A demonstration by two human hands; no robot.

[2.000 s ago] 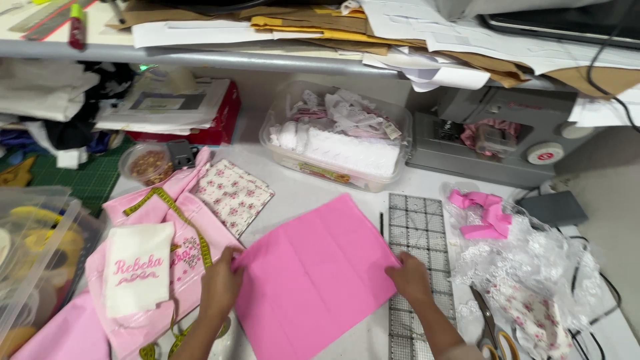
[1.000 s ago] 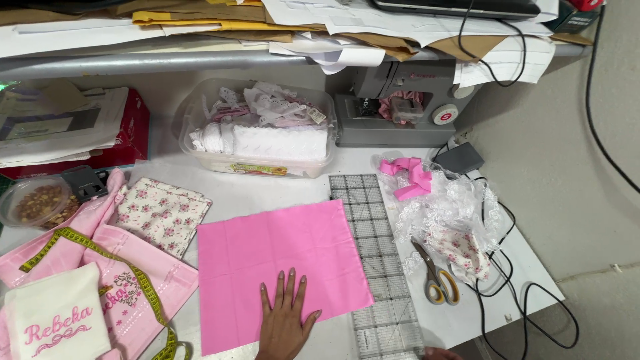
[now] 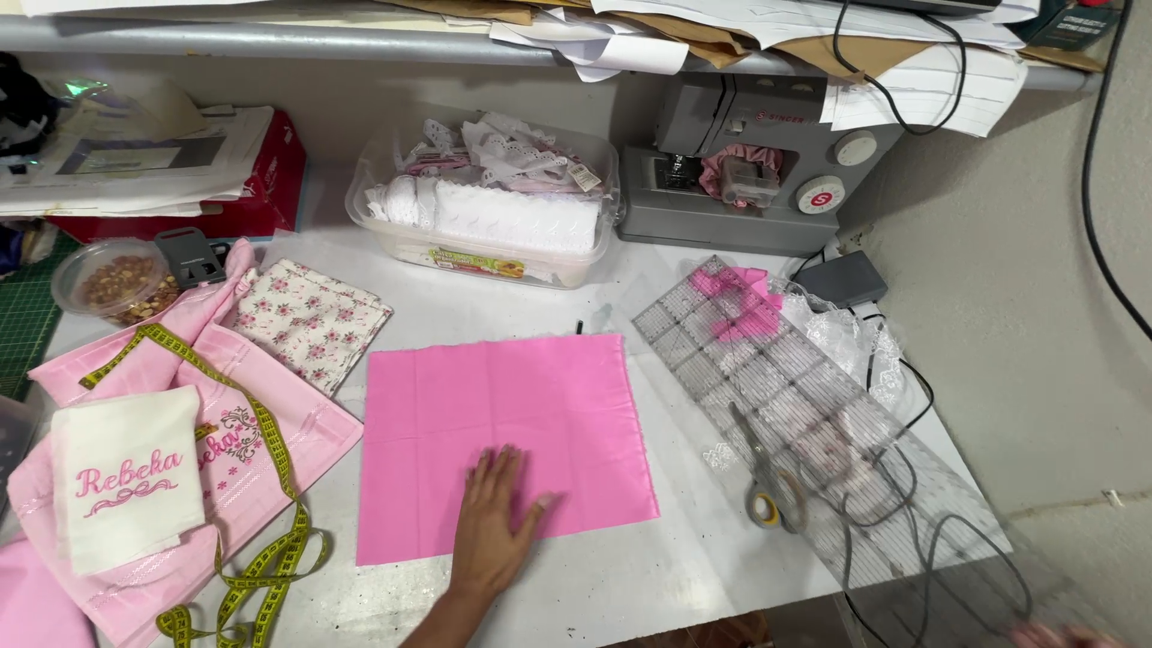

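A pink rectangle of fabric (image 3: pixel 504 423) lies flat on the white table. My left hand (image 3: pixel 495 517) rests on its lower part with the fingers spread. My right hand (image 3: pixel 1062 634), blurred and mostly cut off at the bottom right corner, holds the near end of a clear quilting ruler with a grid (image 3: pixel 765 369). The ruler slants over grey-handled scissors (image 3: pixel 765 486), white lace (image 3: pixel 837 342) and a bright pink strip (image 3: pixel 742 301). Left of the pink fabric are a folded floral cloth (image 3: pixel 310 319), a yellow tape measure (image 3: pixel 279 441) and embroidered pink and white cloths (image 3: pixel 130 477).
A plastic tub of lace trims (image 3: pixel 486 256) stands at the back beside a grey Singer sewing machine (image 3: pixel 729 216). A round tub of nuts or similar bits (image 3: pixel 121 279) sits at the left. Papers hang over the shelf edge (image 3: pixel 270 40). Black cables (image 3: pixel 927 396) loop at the right.
The ruler has gone from upright beside the pink fabric to a slant farther right, over the lace and scissors. My left hand stays on the fabric, where both hands were at its sides earlier.
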